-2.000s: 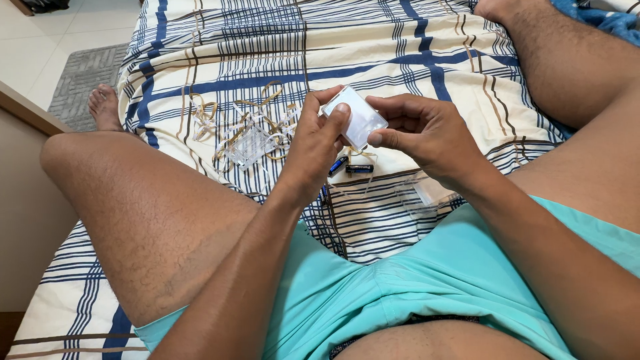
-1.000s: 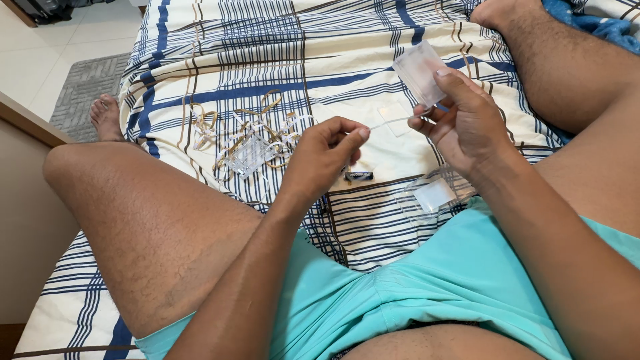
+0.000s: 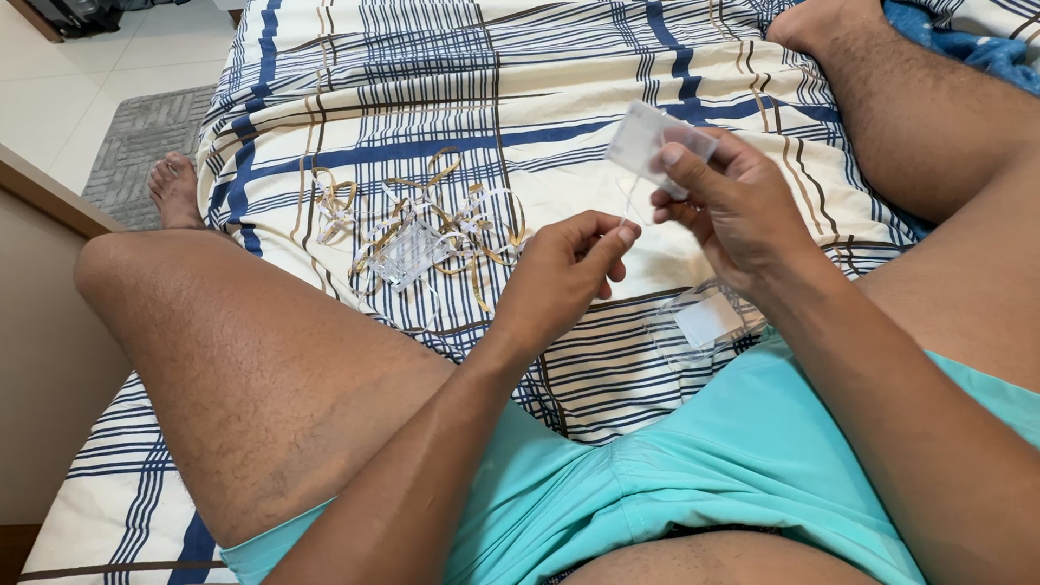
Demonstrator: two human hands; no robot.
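Note:
My right hand (image 3: 731,195) grips a thin translucent plastic case (image 3: 654,146), tilted, between thumb and fingers. A thin pale cord (image 3: 631,195) hangs from the case down to my left hand (image 3: 569,272), whose thumb and forefinger pinch its end. Left of my left hand, a clear ribbed plastic piece (image 3: 409,252) lies on the bedsheet among curled gold and white ribbons (image 3: 479,223). Below my right hand lies a clear plastic package (image 3: 670,325) with a white square (image 3: 708,319) at it. What the case contains cannot be made out.
The striped, wrinkled bedsheet (image 3: 569,97) lies under everything, between my spread legs. A blue cloth (image 3: 959,41) is at the top right. Beyond the bed's left edge are a grey mat (image 3: 142,154) on the tiled floor and a wooden-edged panel (image 3: 49,195).
Two seconds ago both hands held the white case together; they have since parted, with the case in my right hand. The small dark cylinders seen below my hands earlier are no longer visible.

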